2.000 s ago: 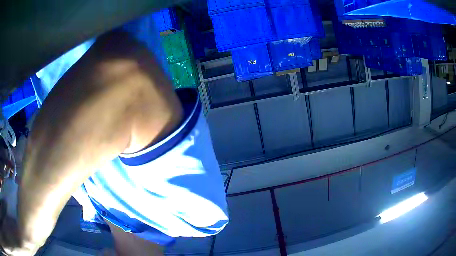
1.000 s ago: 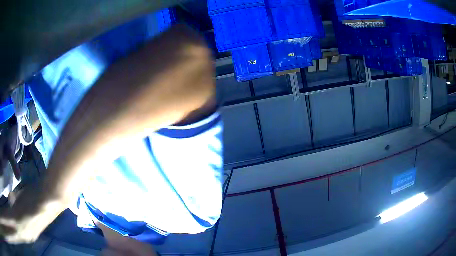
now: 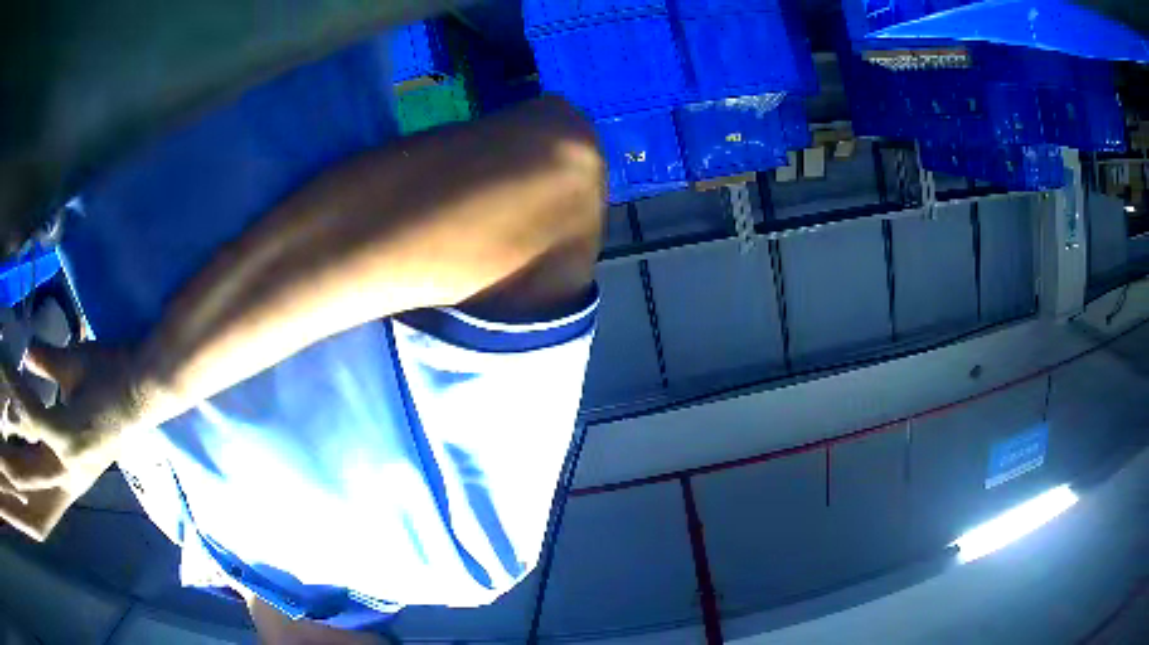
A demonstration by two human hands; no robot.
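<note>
The picture is upside down. Neither of my own hands can be made out. A person in a white shirt with blue trim (image 3: 491, 466) fills the left half. Their bare forearm (image 3: 378, 239) runs from the elbow near the middle to a hand (image 3: 88, 416) at the left edge. The hand's fingers are bent around or beside something pale and dark, cut off by the edge and too blurred to name.
Stacked blue plastic bins (image 3: 611, 63) show at the top middle, with more blue bins (image 3: 983, 114) at the top right. A green bin (image 3: 432, 103) is partly behind the arm. A lit tube lamp (image 3: 1016, 523) and a blue sign (image 3: 1016, 455) show at the lower right.
The person's elbow has moved right, and their hand has risen in the picture and come further into view at the left edge. The white looped cord seen there a second ago no longer shows clearly.
</note>
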